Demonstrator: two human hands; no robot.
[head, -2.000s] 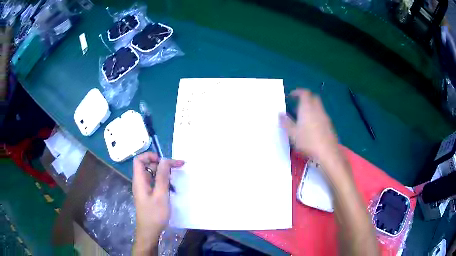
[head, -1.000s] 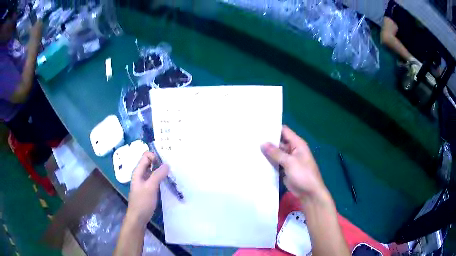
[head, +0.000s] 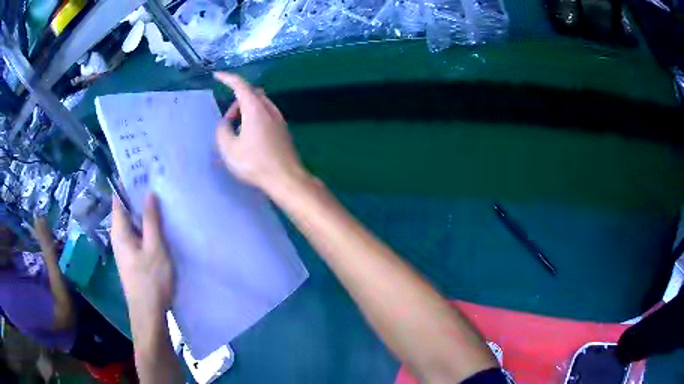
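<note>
The white record sheet (head: 210, 247) is tilted at the left, with handwritten rows near its upper left. My left hand (head: 142, 259) holds its left edge, with a slim pen (head: 118, 193) between hand and sheet, partly hidden. My right hand (head: 259, 142) is at the sheet's upper right edge, index finger stretched past the top corner; whether it grips the paper is unclear.
A black slim tool (head: 525, 240) lies on the green bench (head: 390, 225). The red-pink mat (head: 540, 341) holds a dark panel (head: 596, 366), with a dark cylinder beside it. A white housing (head: 214, 365) shows below the sheet. Clear bags (head: 465, 22) lie beyond; another person (head: 37, 300) is at left.
The view has swung. The sheet and both hands have moved to the left and up in the picture, and the sheet is now tilted. My right hand has shifted up the sheet's right edge.
</note>
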